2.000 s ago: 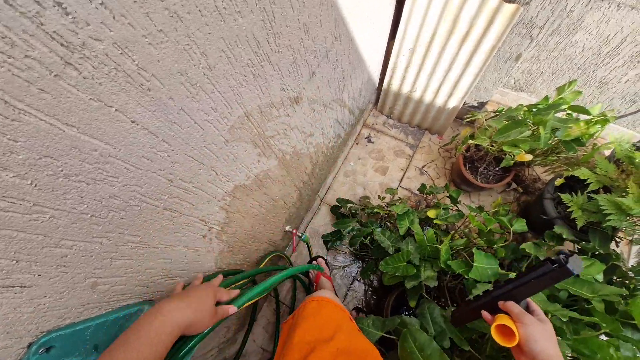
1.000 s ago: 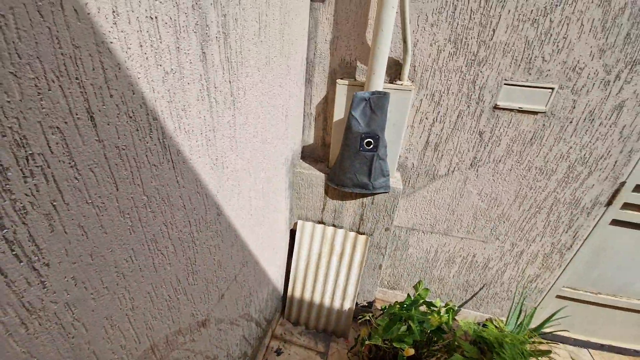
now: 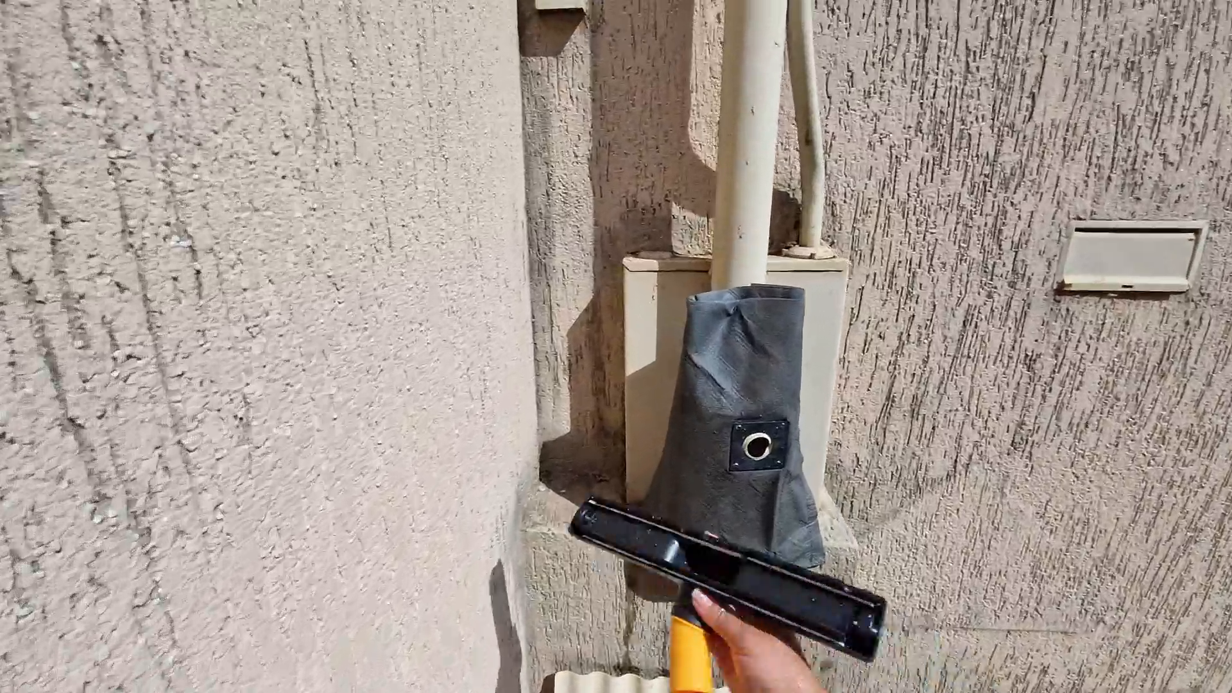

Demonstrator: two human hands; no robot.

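My right hand (image 3: 756, 654) comes up from the bottom edge, closed around the neck of a black floor nozzle (image 3: 731, 577) with a yellow tube (image 3: 690, 654) below it. The nozzle's wide head is tilted, its left end higher, and its face looks wet. Just behind and above it hangs a grey fabric vacuum bag (image 3: 746, 385) with a square black collar (image 3: 758, 445) and a round hole. That bag is in front of a beige wall box (image 3: 654, 385) and the foot of a pipe (image 3: 746, 144). My left hand is out of view.
A rough textured wall (image 3: 269, 337) runs close along the left. A thinner pipe (image 3: 808, 125) enters the box top. On the right wall is a small rectangular cover (image 3: 1131, 257). The top of a corrugated sheet (image 3: 616, 683) shows at the bottom edge.
The view has swung up from the hose and plants to the wall. My right hand, out of view a second ago, is back with the black nozzle. My left hand has left the view.
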